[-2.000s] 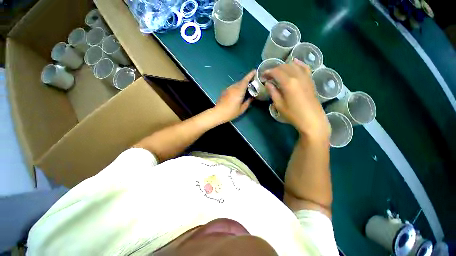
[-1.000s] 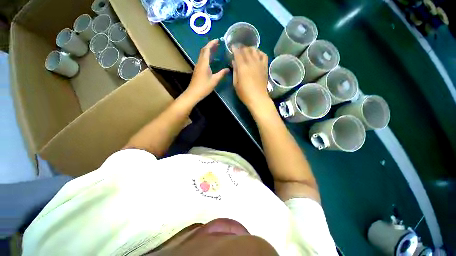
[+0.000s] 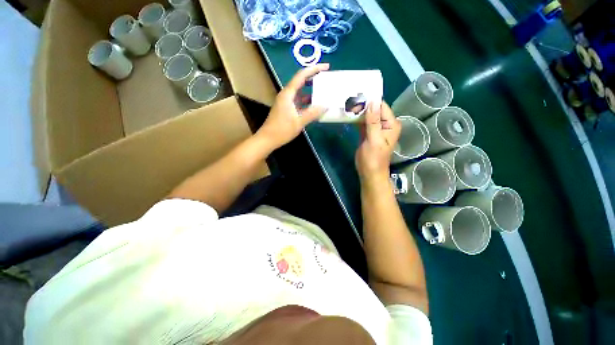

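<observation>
A pale cylindrical housing [image 3: 337,91] is held on its side above the belt's near edge. It looks like a white block with a dark opening in its wall near the right end. My left hand [image 3: 291,111] grips its left end between thumb and fingers. My right hand [image 3: 379,138] holds its lower right end, fingertips by the opening. Several beige housings [image 3: 470,229] stand open end up to the right of my hands, some with a small side bracket [image 3: 432,232].
A clear bag of rings [image 3: 276,17] lies beyond my hands, with one white ring [image 3: 307,52] at its near edge. An open carton [image 3: 148,148] with several housings [image 3: 110,59] is at the left. A blue object [image 3: 536,23] lies at the far right of the green belt [image 3: 465,296].
The housing that stood between my hands is now lifted and turned on its side, held by both. The view has shifted, so the fitted housings at lower right are out of frame.
</observation>
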